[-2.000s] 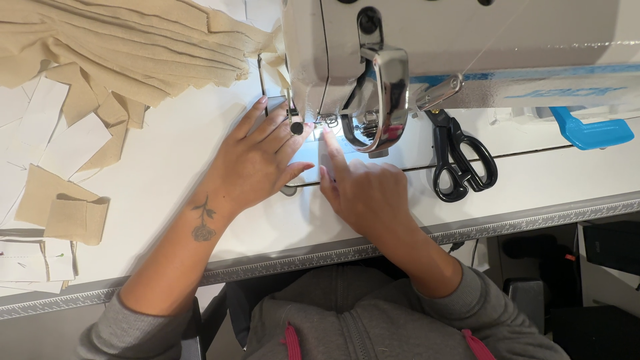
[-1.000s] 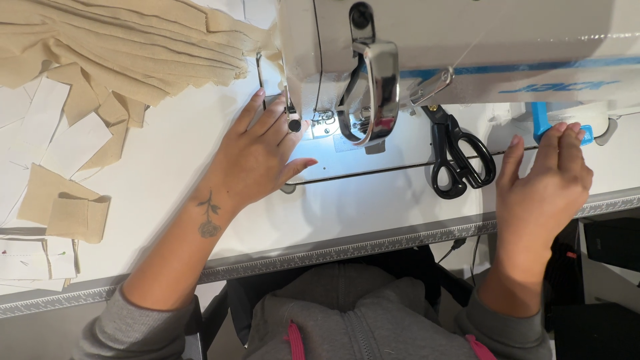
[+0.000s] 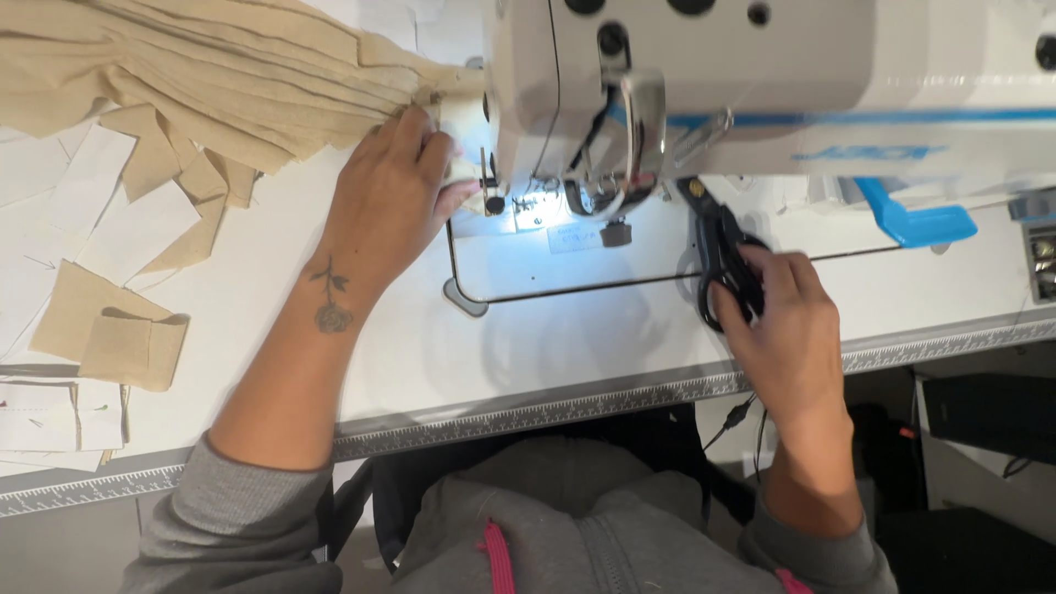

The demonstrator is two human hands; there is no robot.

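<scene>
My left hand (image 3: pixel 392 198) is at the gathered end of a beige pleated fabric (image 3: pixel 247 74), its fingers closed on the cloth just left of the sewing machine's needle area. My right hand (image 3: pixel 780 318) grips the handles of black-handled scissors (image 3: pixel 716 239), which lie on the white table with their blades pointing away and partly under the machine arm. The industrial sewing machine (image 3: pixel 767 66) stands over the table, its lamp lighting the needle plate (image 3: pixel 538 210). The needle tip cannot be made out.
Beige fabric pieces (image 3: pixel 99 313) and white paper pattern pieces (image 3: pixel 140 223) lie at the left. A blue lever (image 3: pixel 924 224) sits right of the scissors. A measuring tape (image 3: pixel 511 421) runs along the table's front edge. A metal-edged tray (image 3: pixel 1041 256) stands at the far right.
My right hand has moved from the needle area to the blue lever, then back left onto the scissors. My left hand has moved up from beside the presser foot onto the beige fabric.
</scene>
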